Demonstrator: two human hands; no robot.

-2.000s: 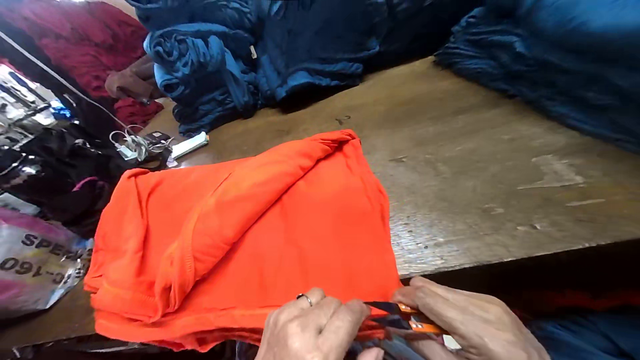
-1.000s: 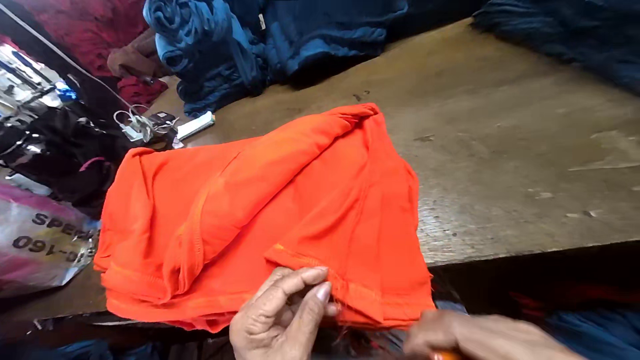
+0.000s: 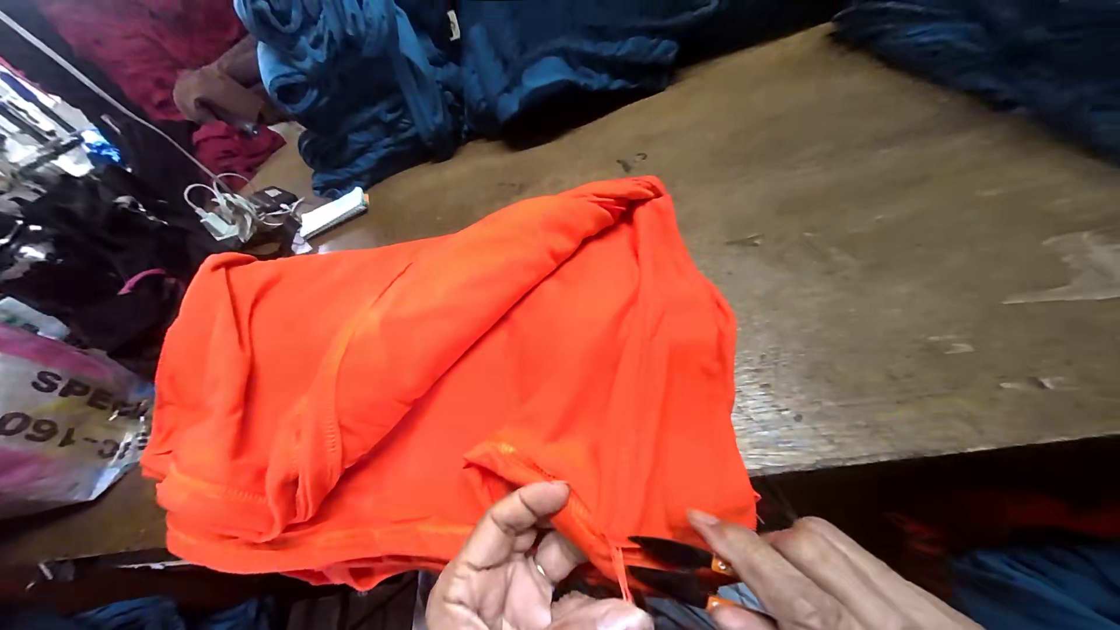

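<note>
Orange-red folded garments (image 3: 437, 350) with stitched hems lie in a stack at the wooden table's near edge. My left hand (image 3: 516, 569), a ring on one finger, holds the turned-up hem of the top garment near the stack's lower right corner. From that hem hangs a loose orange thread (image 3: 620, 569). In my right hand (image 3: 814, 577) is a pair of thread snips (image 3: 669, 560) with dark blades and orange parts. The blades are apart, with their tips beside the thread. Part of the snips' handle is hidden by my fingers.
Blue folded garments (image 3: 367, 87) are piled at the back, with more dark blue cloth (image 3: 1006, 52) at the right. A white cable and charger (image 3: 227, 214) lie at the left, near a printed plastic bag (image 3: 70, 420). The wooden table (image 3: 875, 262) ends at a near edge; blue cloth lies below.
The hem corner has been lifted and turned up in my left hand. My right hand, blurred and low a second ago, now shows the snips with open blades beside the thread.
</note>
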